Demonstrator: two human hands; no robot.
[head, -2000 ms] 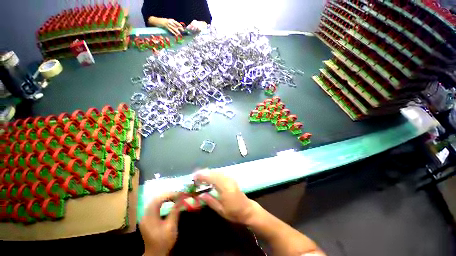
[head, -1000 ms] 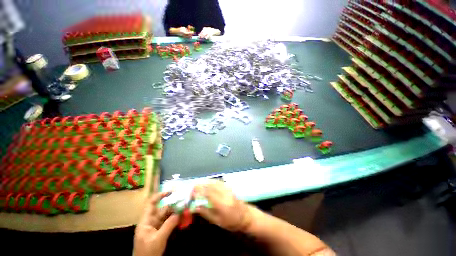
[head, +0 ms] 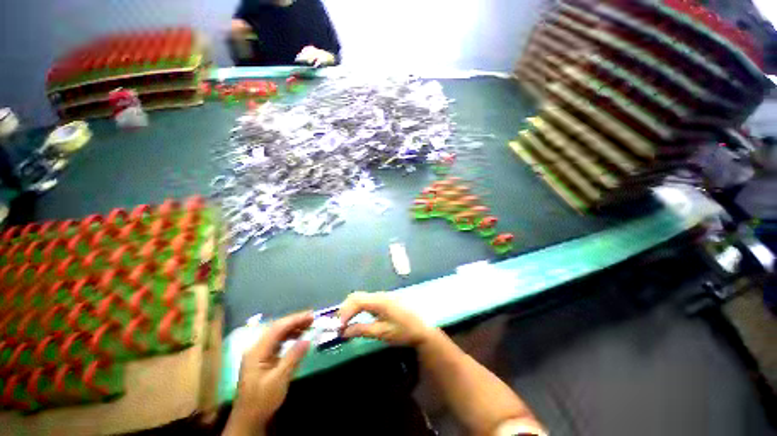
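Observation:
My left hand (head: pixel 271 364) and my right hand (head: pixel 385 320) meet at the table's near edge. Between their fingertips is a pale piece that looks like a square frame (head: pixel 326 329), on or against a small dark fixture (head: pixel 330 343). Fingers and blur hide its exact seating. No red part shows between the hands. A slim pale flat tool (head: pixel 399 259) lies alone on the mat. A big pile of silver-white square frames (head: pixel 336 140) is in the middle. A loose cluster of green-and-red units (head: pixel 451 204) lies right of the pile.
A cardboard tray (head: pixel 162 387) with rows of units is at left. Stacked trays stand at right (head: pixel 596 140) and far left (head: pixel 128 77). A tape roll (head: pixel 68 136) and a red-white packet (head: pixel 128 108) are at left rear. A person (head: pixel 290 38) works across the table.
The loose square frame near the tool is gone from the mat. The red part seen between my hands earlier no longer shows; a pale piece is there now. The view has shifted.

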